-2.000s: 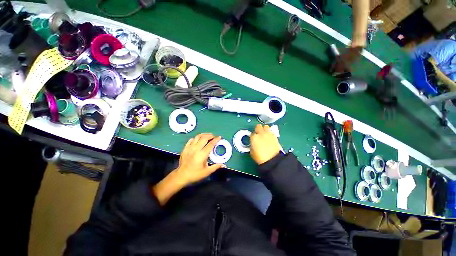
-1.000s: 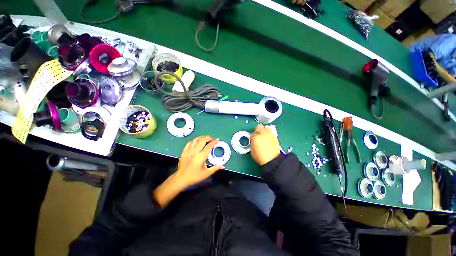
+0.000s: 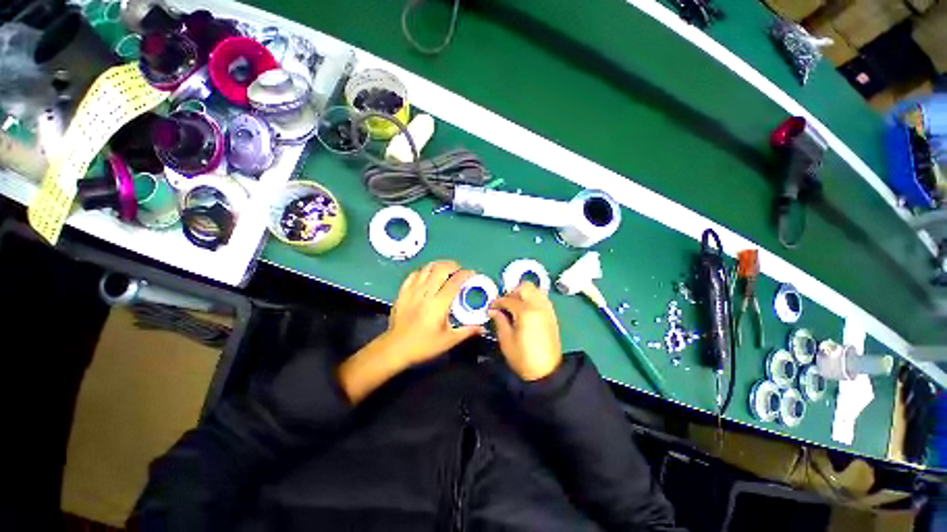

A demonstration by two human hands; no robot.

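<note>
My left hand [image 3: 424, 314] holds a small white-silver ring cap [image 3: 475, 298] at the bench's front edge. My right hand [image 3: 528, 330] is beside it, its fingertips touching the cap's right side. A second ring cap [image 3: 525, 274] lies just behind my right fingers, partly hidden. A wider flat white ring [image 3: 397, 233] lies behind my left hand. A white-silver hair dryer body [image 3: 592, 215] lies farther back, its handle pointing left to a bundled grey cord [image 3: 427, 177]. A brush with a green handle and cream-white head [image 3: 584, 274] lies right of my right hand.
Small screws [image 3: 675, 330], a black electric screwdriver [image 3: 714, 301] and orange-red pliers [image 3: 748, 266] lie at right, before several ring caps [image 3: 781, 366]. Screw tubs [image 3: 308, 216] and a white tray [image 3: 231, 260] of coloured parts are at left. The conveyor [image 3: 613, 114] carries a dryer [image 3: 797, 171].
My right hand has moved left from the brush's place to the held cap. The brush now lies uncovered on the bench. The whole view has shifted slightly.
</note>
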